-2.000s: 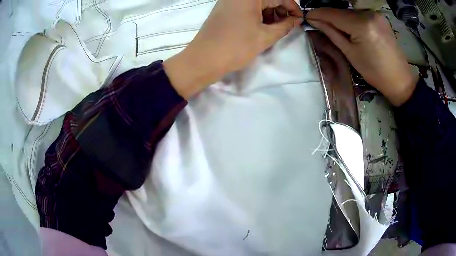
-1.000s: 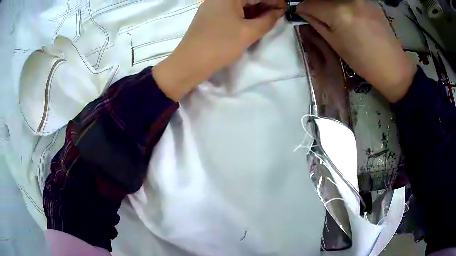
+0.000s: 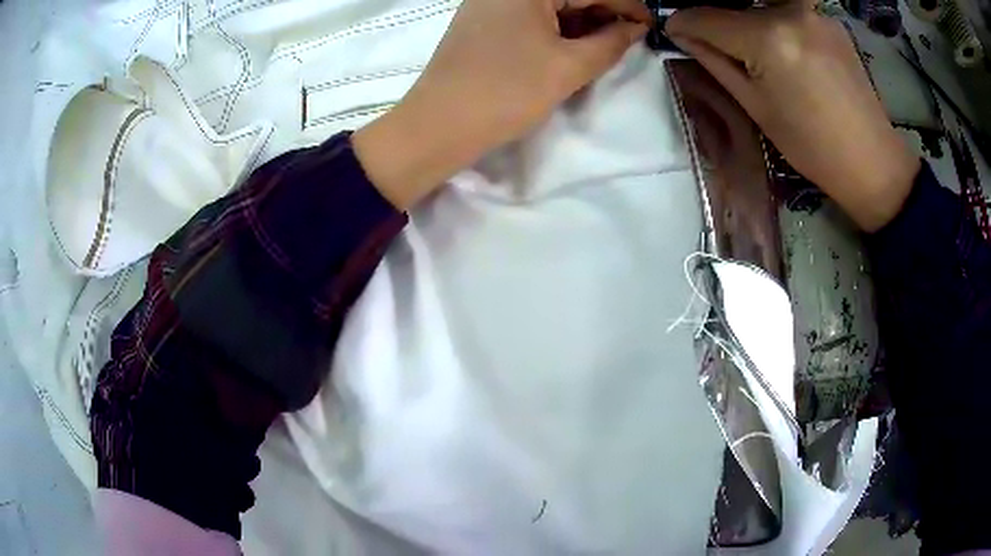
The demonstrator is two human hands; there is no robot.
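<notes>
The white garment body [image 3: 543, 326] covers the middle, its right edge along the shiny metal band folder [image 3: 734, 185]. My left hand [image 3: 500, 87] reaches up over the cloth; its thumb and finger are pinched together at the top, by the small dark presser foot area [image 3: 656, 24]. My right hand [image 3: 793, 92] meets it from the right, fingertips also pinched there. What the fingertips hold is too small to tell. The white band strip [image 3: 761, 320] curls beside the folder's lower part, with loose white threads near it.
A rounded white piece with dark edge stitching [image 3: 136, 174] lies at the left. A stitched welt pocket [image 3: 359, 100] shows at the upper left. The worn machine bed [image 3: 831, 315] lies right of the folder. Metal machine parts [image 3: 956, 27] are at the top right.
Against one second ago, the whole view has shifted, so hands, cloth and folder sit slightly further right. Both hands stay at the presser foot area. The cloth lies much the same.
</notes>
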